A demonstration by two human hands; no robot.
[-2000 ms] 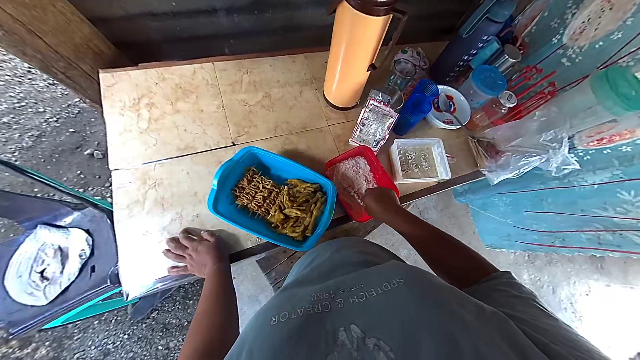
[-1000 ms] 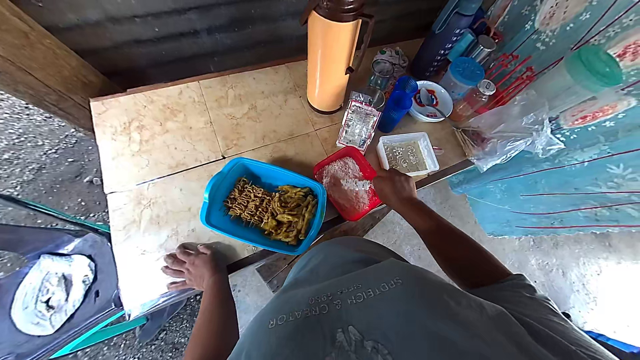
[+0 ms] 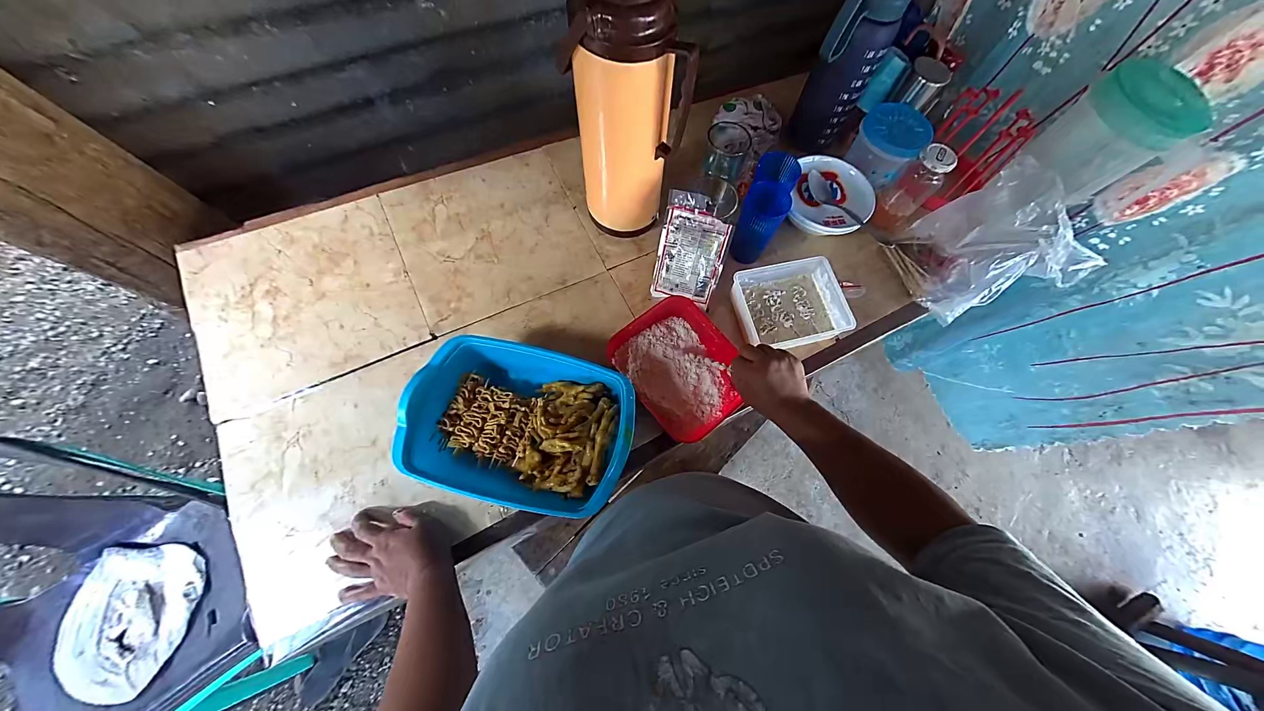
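My left hand (image 3: 387,555) rests with spread fingers on the tiled tabletop (image 3: 306,474), near its front left edge. My right hand (image 3: 770,379) is at the right rim of a red plastic tray (image 3: 729,346) that holds a pale powder like flour (image 3: 677,369); its fingertips are partly hidden, and whether it grips something is unclear. Touching or close beside the red tray on the left stands a blue plastic basin (image 3: 420,474). In it lie skewered, looped pieces (image 3: 486,419) and yellowish coated pieces (image 3: 571,434). A white rectangular container (image 3: 844,314) with cloudy liquid stands right of the red tray.
Behind the trays stand an orange vacuum flask (image 3: 622,138), a printed packet (image 3: 691,252), blue plastic cups (image 3: 763,212) and a white bowl with a spoon (image 3: 851,197). Jars, a dark bottle (image 3: 844,74) and a clear plastic bag (image 3: 997,242) crowd the right end, beside a blue curtain (image 3: 1136,336).
My right hand has moved from inside the red tray, over the powder, to its right rim. My left hand stays on the tabletop.
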